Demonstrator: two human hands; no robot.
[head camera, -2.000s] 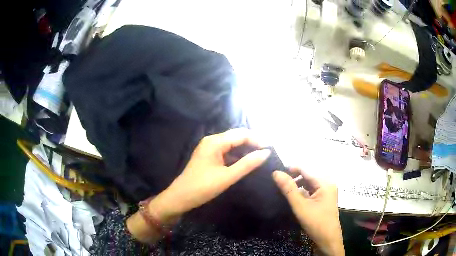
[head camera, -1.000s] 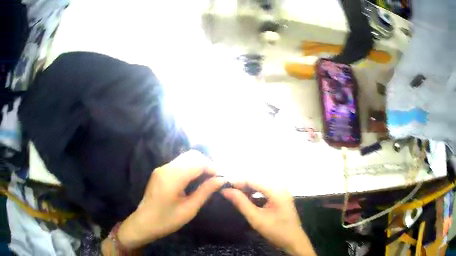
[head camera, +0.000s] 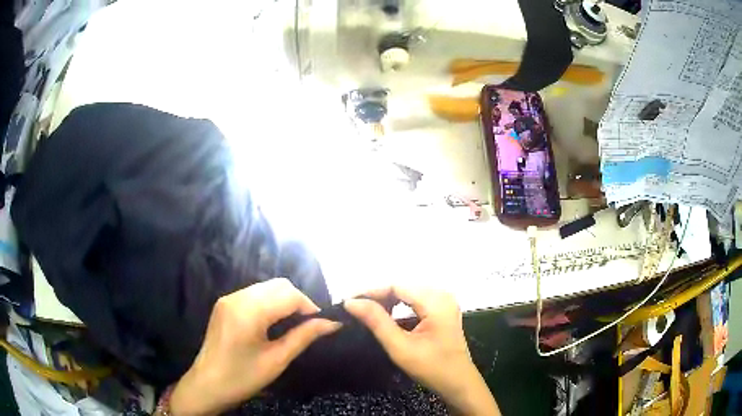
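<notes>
A large dark garment piece (head camera: 138, 219) lies heaped on the white table at the left and hangs over its front edge toward the wearer's lap. My left hand (head camera: 256, 345) pinches a folded edge of the dark cloth between thumb and fingers. My right hand (head camera: 419, 333) pinches the same edge just beside it, with the thumb and fingertips close to the left hand's fingertips. Both hands are at the table's front edge. The needle area above the hands is lost in lamp glare.
A smartphone (head camera: 522, 158) with a lit screen lies right of the glare, its white cable (head camera: 539, 301) hanging over the front edge. Orange-yellow strips (head camera: 460, 106) and a black strap (head camera: 543, 45) lie behind it. A printed paper sheet (head camera: 691, 106) is at the far right. A yellow bar (head camera: 683, 292) shows lower right.
The view has turned right, so the cloth and phone sit further left in the picture and the paper sheet shows more. Both hands keep pinching the cloth edge, their fingertips now closer together.
</notes>
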